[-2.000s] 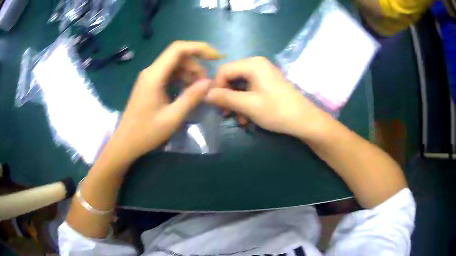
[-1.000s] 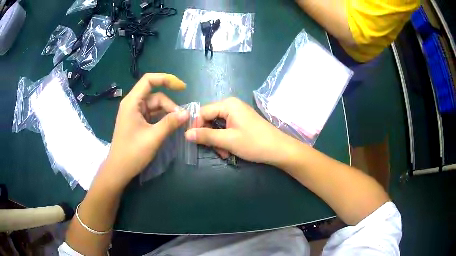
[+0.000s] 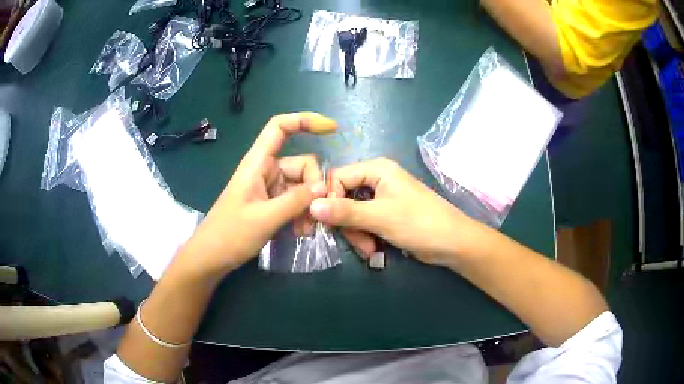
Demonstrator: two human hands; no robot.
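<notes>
My left hand (image 3: 259, 202), with a yellow covering on its raised index fingertip, pinches the upper edge of a small clear zip-lock bag (image 3: 304, 251). My right hand (image 3: 394, 210) pinches the same edge with thumb and index finger, the fingertips of both hands nearly touching. The bag hangs down below my left fingers. A black USB cable (image 3: 362, 193) is tucked in my right palm, its silver-ended plug (image 3: 376, 259) sticking out below the fingers. Most of the cable is hidden by the hand.
A stack of empty bags (image 3: 124, 176) lies left, a wrapped second stack (image 3: 499, 135) right. Black cables (image 3: 238, 64) and crumpled clear bags (image 3: 172, 60) lie upper left. A clear bag (image 3: 394, 49) with a black cable on it lies at the back. A person's yellow sleeve (image 3: 600, 41) is upper right.
The view has shifted, so the table things appear further right than a second ago. The small bag now hangs lower left of the fingertips, and the plug shows more clearly below my right hand.
</notes>
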